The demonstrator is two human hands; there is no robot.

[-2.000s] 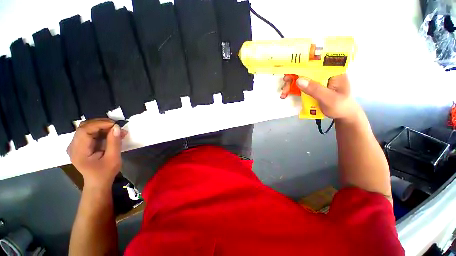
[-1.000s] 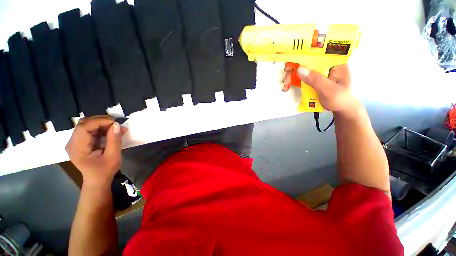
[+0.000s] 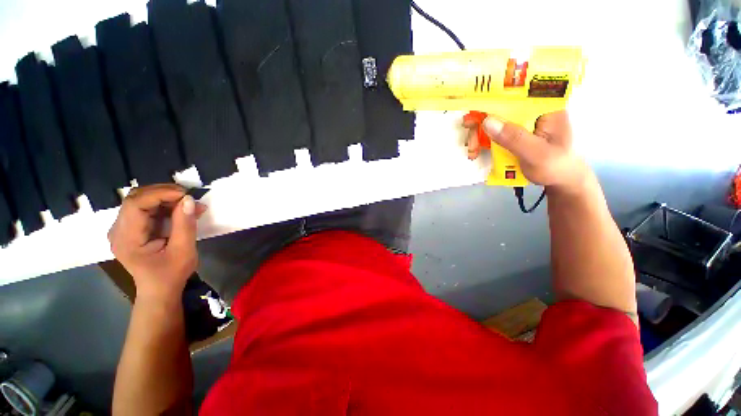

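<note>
My right hand holds a yellow hot glue gun by its handle, fingers at the orange-red trigger. The nozzle points left and is at the small shiny grey rectangle on the rightmost black fabric piece; whether it touches I cannot tell. More black fabric pieces overlap in a row to the left. My left hand pinches a small black bit between thumb and fingertips, near the table's front edge below the row.
The white table runs across the view. A black cord lies behind the gun. A crumpled clear plastic bag is at the far right. Below the table are a cardboard box at left and a black wire-rimmed basket at right.
The glue gun moved slightly up, then slightly back down, staying by the rightmost piece. The grey rectangle looks larger and shinier than before. My left hand has barely moved.
</note>
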